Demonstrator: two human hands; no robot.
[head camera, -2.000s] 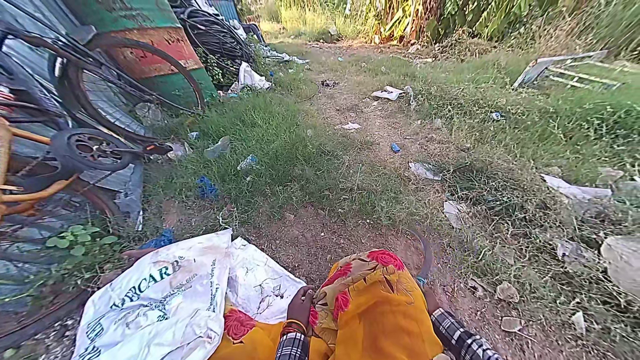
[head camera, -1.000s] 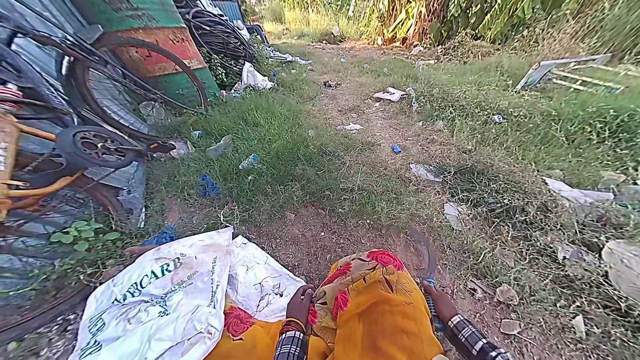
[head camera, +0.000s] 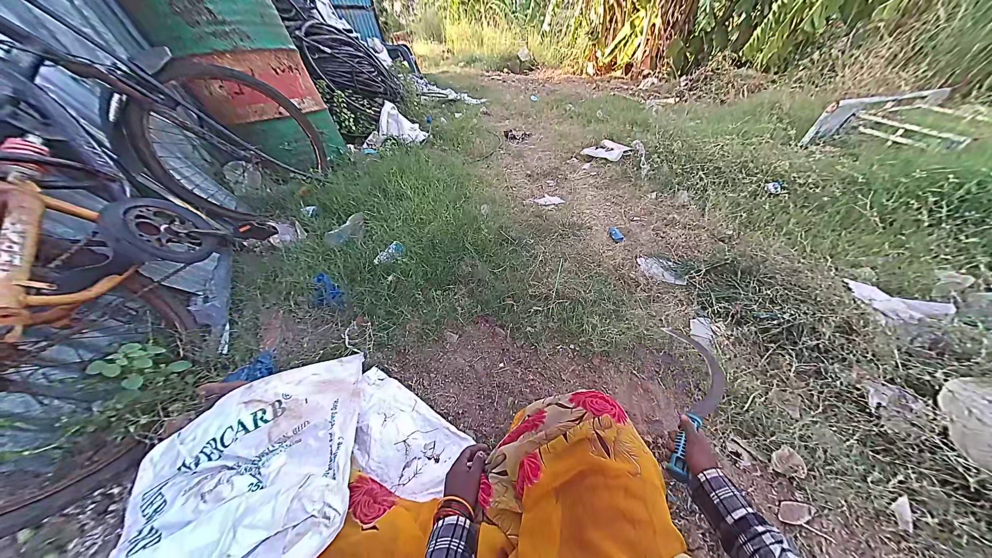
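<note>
My right hand, at the lower right, grips the blue handle of a sickle. Its curved blade points up and away from me, just above bare soil. At the lower middle my left hand is closed on a fold of the orange floral cloth that covers my legs. A white woven plastic sack, bearing printed writing, lies over the cloth on the left. Part of its white material extends close to my left hand.
Bicycles lean by corrugated metal sheets at the left. Coiled black hose hangs behind. Grass and scattered plastic litter flank a dirt path. A metal frame lies at the upper right.
The sickle, partly hidden beside the cloth two seconds ago, now shows its handle and blade as my right hand has moved outward to the right. My left hand stays at the cloth.
</note>
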